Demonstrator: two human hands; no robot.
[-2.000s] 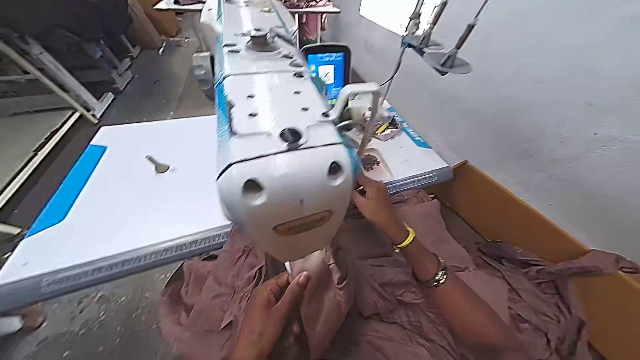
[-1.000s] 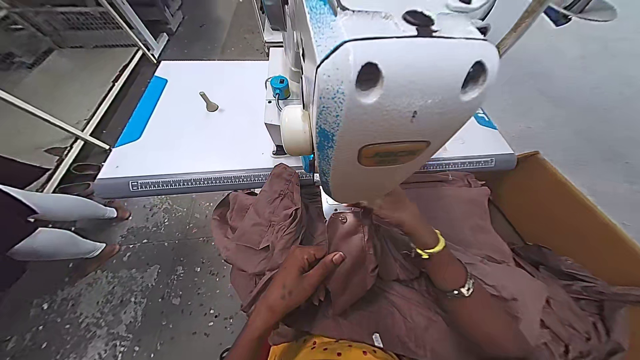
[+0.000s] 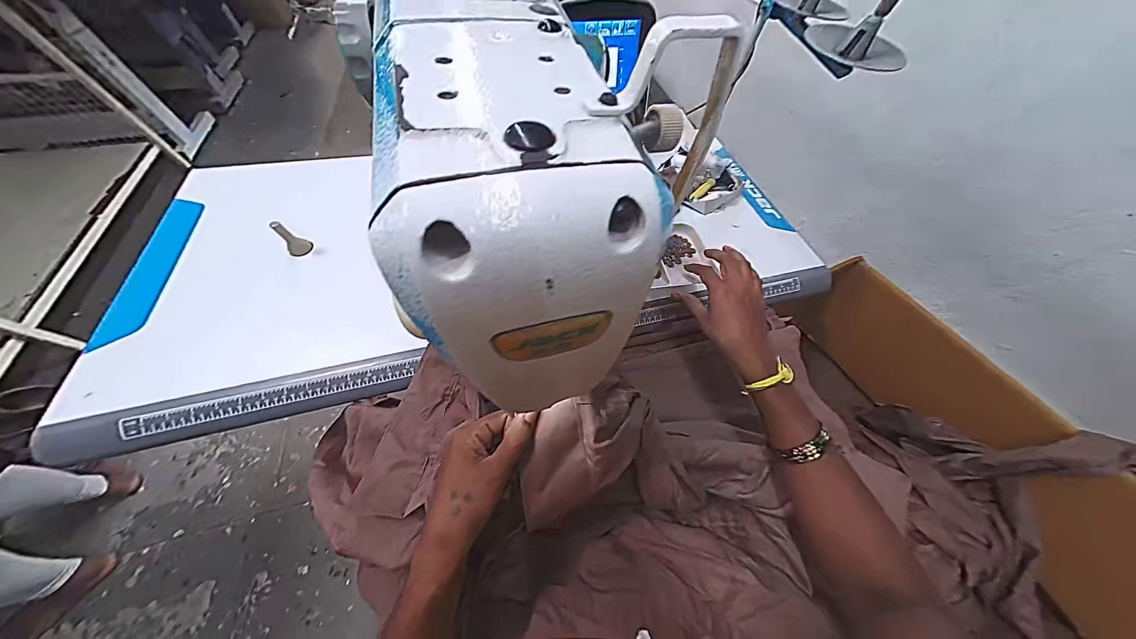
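The white head of a Jack sewing machine (image 3: 524, 257) fills the centre and hides its needle area. Just under it, my left hand (image 3: 479, 461) pinches the edge of a mauve-brown fabric garment (image 3: 577, 470), thumb against fingers. My right hand (image 3: 732, 306), with a yellow band and a bracelet at its wrist, is at the table edge right of the machine. Its fingers are apart beside a shallow tray of small brown buttons (image 3: 679, 250); nothing shows in them. More of the garment lies below both hands and under my right forearm.
A pale spoon-shaped object (image 3: 291, 240) lies on the white table (image 3: 240, 293). Behind the buttons stands a small box of odds and ends (image 3: 713, 189). A brown cardboard panel (image 3: 941, 364) borders the fabric on the right. Another person's lower legs (image 3: 53, 497) show at left; thread stands rise top right.
My right hand has left the fabric under the machine head and moved to the button tray. My left hand still holds the fabric. The view has shifted noticeably.
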